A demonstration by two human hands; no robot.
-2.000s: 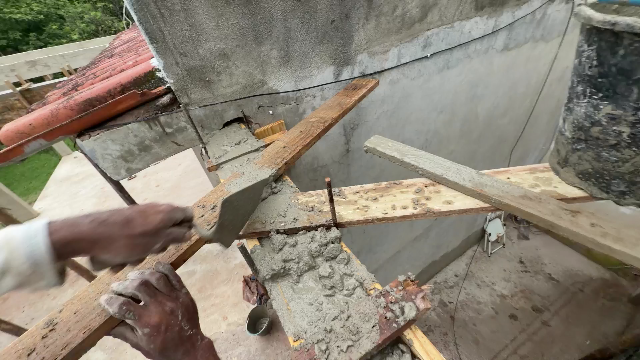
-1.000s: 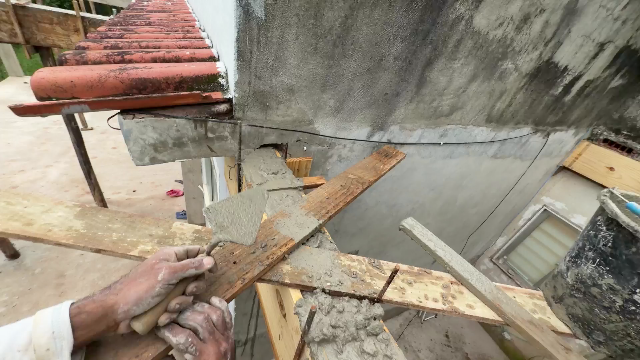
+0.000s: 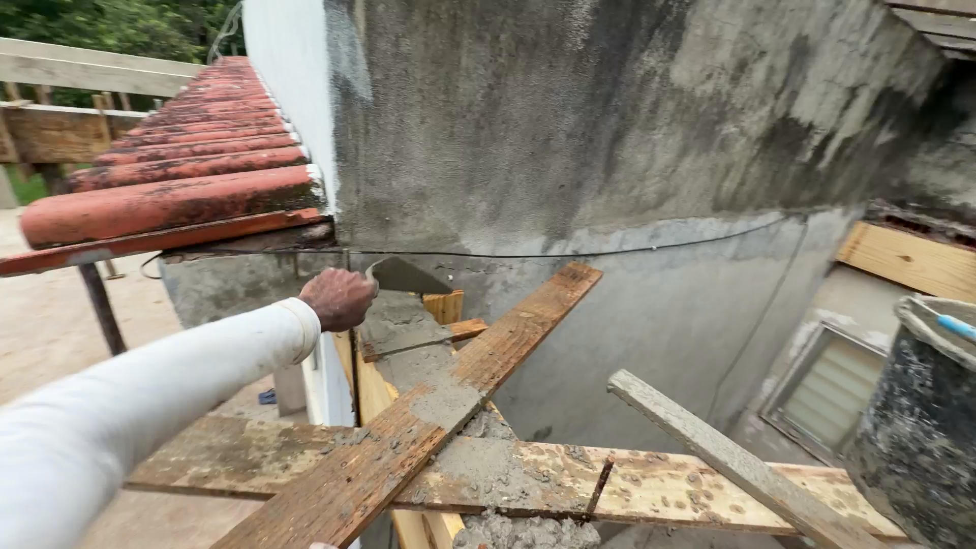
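Observation:
My left hand (image 3: 339,297), in a white sleeve, grips a trowel (image 3: 412,276) by its handle. The trowel's blade is near the wall, above the far end of the grey mortar (image 3: 404,324) that lies in a wooden form. A long brown board (image 3: 419,419) slants across the form and carries a patch of mortar. Only a fingertip of my right hand (image 3: 323,545) shows on this board at the bottom edge; its grip is hidden. Beneath the slanting board runs a paler plank (image 3: 648,488) spotted with mortar, with a rusty rebar (image 3: 600,488) standing beside it.
A mortar-coated wooden strip (image 3: 724,450) leans over the plank at right, next to a black bucket (image 3: 919,427) with a blue-handled tool. Red roof tiles (image 3: 183,191) edge the left side. A black cable (image 3: 534,255) runs along the stained wall (image 3: 534,137).
My left hand has moved forward with the trowel, from over the slanting board to near the wall. My right hand, seen whole earlier, has almost left the view. The view has turned.

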